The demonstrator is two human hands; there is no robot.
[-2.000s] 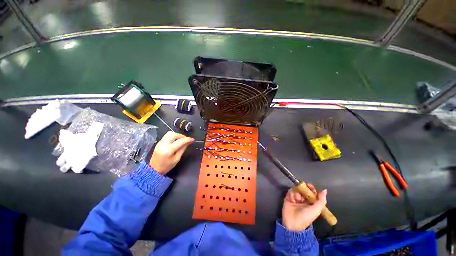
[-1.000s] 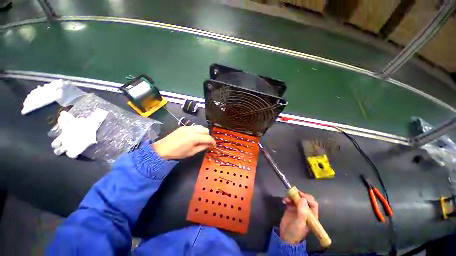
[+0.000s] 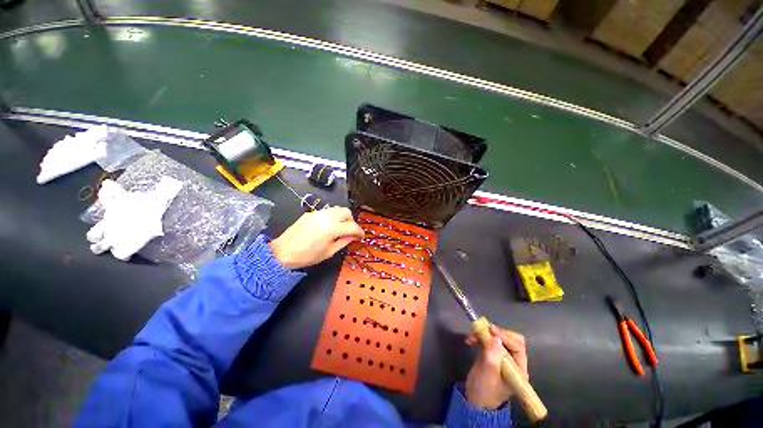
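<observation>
The orange-red perforated board (image 3: 368, 334) lies in front of me, with small dark leaded parts (image 3: 389, 251) across its upper rows. My right hand (image 3: 494, 368) holds the wooden handle of the soldering iron (image 3: 512, 380); the metal shaft points up-left, its tip at the board's upper right edge. My left hand (image 3: 318, 236) is pinched over the board's upper left edge. Solder wire (image 3: 293, 191) runs from the solder reel (image 3: 239, 147) on its yellow base towards this hand; the part between the fingers is hidden.
A black fan (image 3: 410, 175) stands behind the board. White gloves (image 3: 134, 217) lie on a clear plastic bag (image 3: 197, 209) at left. A yellow sponge block (image 3: 539, 282) and orange-handled pliers (image 3: 636, 341) lie at right, near a black cord (image 3: 615, 263). A green conveyor (image 3: 293, 92) runs behind.
Since two seconds ago, my left hand has moved from beside the board onto its upper left edge. The iron's shaft has become steeper. The view has tilted and shifted.
</observation>
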